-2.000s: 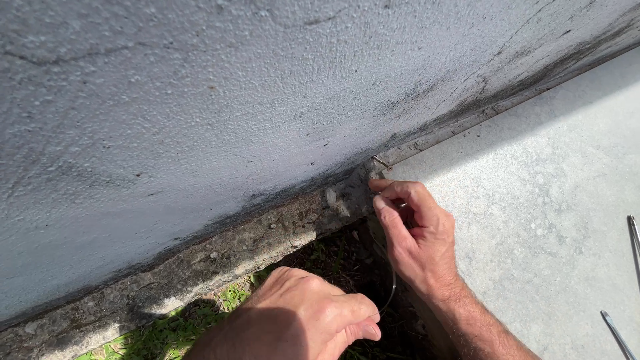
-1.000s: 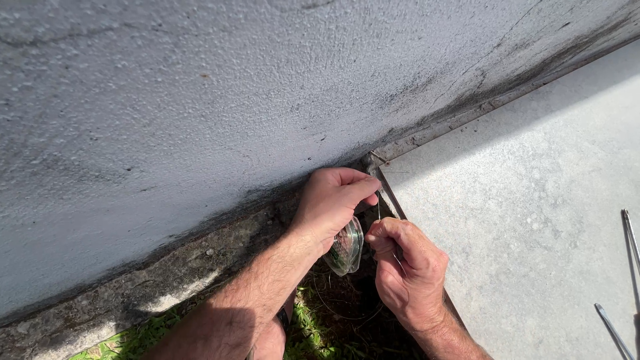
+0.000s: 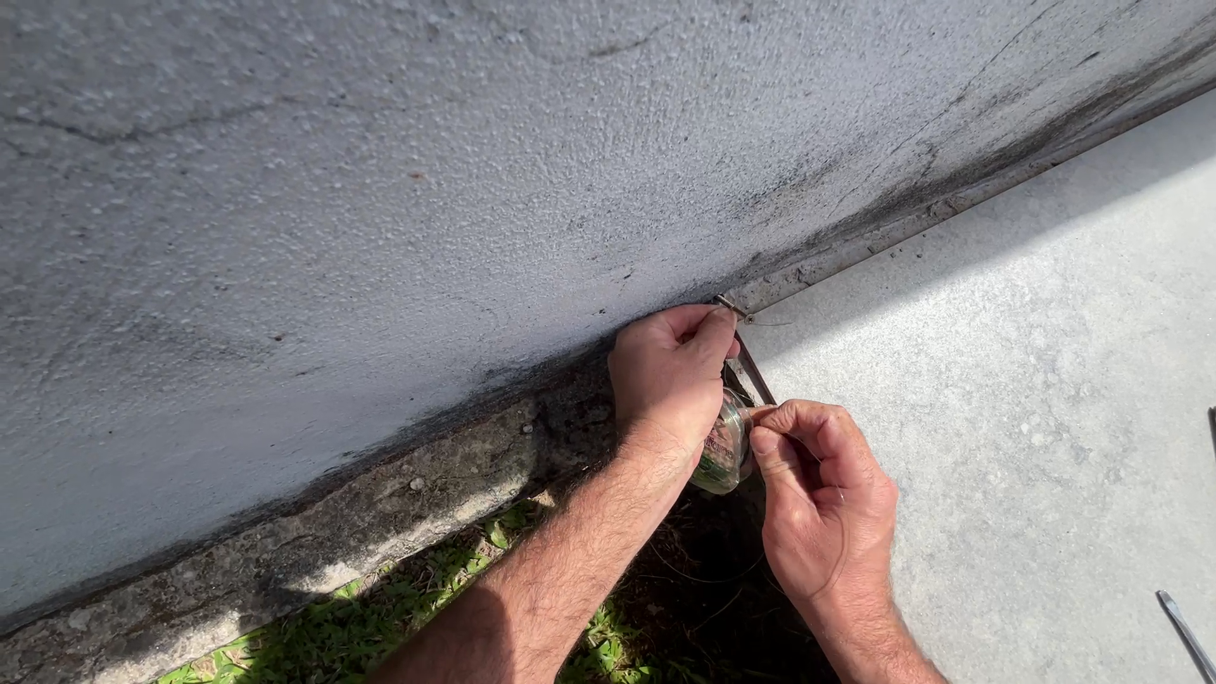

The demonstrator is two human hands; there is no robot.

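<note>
My left hand [image 3: 674,370] pinches a thin wire at a small metal rod [image 3: 731,307], close to the corner where the slab meets the wall. Below its palm hangs a clear plastic bottle or container [image 3: 724,451], partly hidden by that hand; what supports it cannot be made out. Lower and to the right, my right hand [image 3: 826,484] has thumb and index finger pressed together beside the container, on what looks like the same thin wire. A loose curve of wire runs below the hands over dark ground. A narrow brown metal edge [image 3: 753,369] passes between the hands.
A rough, stained plaster wall [image 3: 380,237] fills the upper left. To the right lies a pale grey slab [image 3: 1045,408], with a metal tool [image 3: 1186,629] at its lower right. A concrete ledge [image 3: 380,513] follows the wall's foot, above green grass [image 3: 399,608].
My left hand has moved from low in the view up to the corner by the wall. The clear container, unseen two seconds ago, now shows beneath it. My right hand has moved down from the corner.
</note>
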